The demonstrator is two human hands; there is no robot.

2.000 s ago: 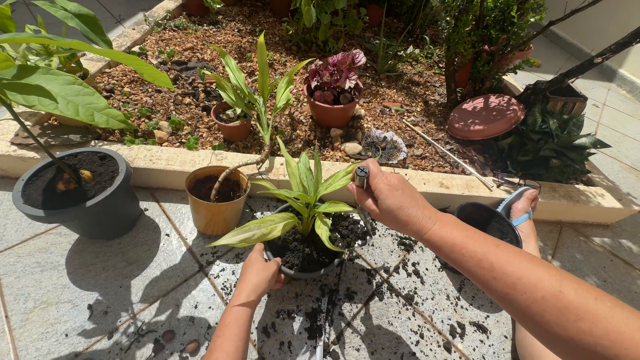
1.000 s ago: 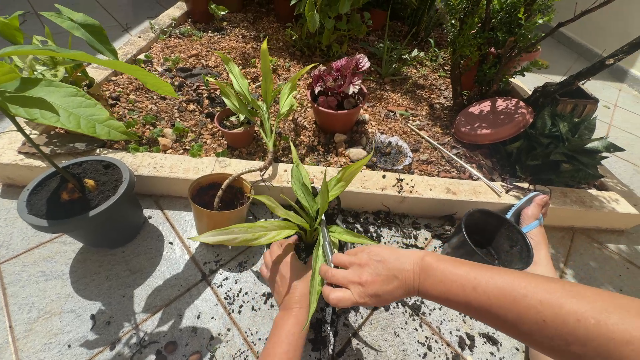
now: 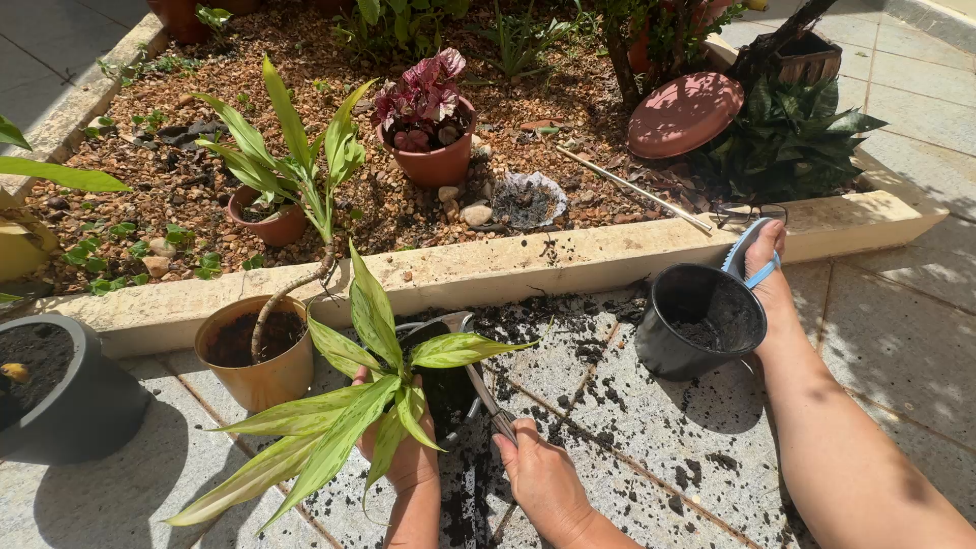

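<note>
My left hand (image 3: 408,450) is under the variegated leafy plant (image 3: 381,381), fingers around its base, partly hidden by the leaves. Behind and to the right of the plant, a container with dark soil (image 3: 450,396) shows its pale rim. My right hand (image 3: 537,476) grips the handle of a metal hand tool (image 3: 488,396), whose far end reaches to the container's rim; its tip is hidden. Dark soil lies scattered over the tiles around both hands. A black plastic pot (image 3: 698,324) with some soil inside stands to the right, beside a foot in a blue flip-flop (image 3: 765,255).
A tan pot (image 3: 259,354) with a bent-stemmed plant stands left of the hands, a grey pot (image 3: 84,396) farther left. Beyond runs the concrete curb (image 3: 488,267) of a gravel bed, with a terracotta pot (image 3: 435,156), a thin stick (image 3: 633,187) and eyeglasses (image 3: 751,215).
The leafy plant now leans toward me and to the left, with my left hand under it. My right hand has moved from among its leaves to the container's right side, still holding the tool.
</note>
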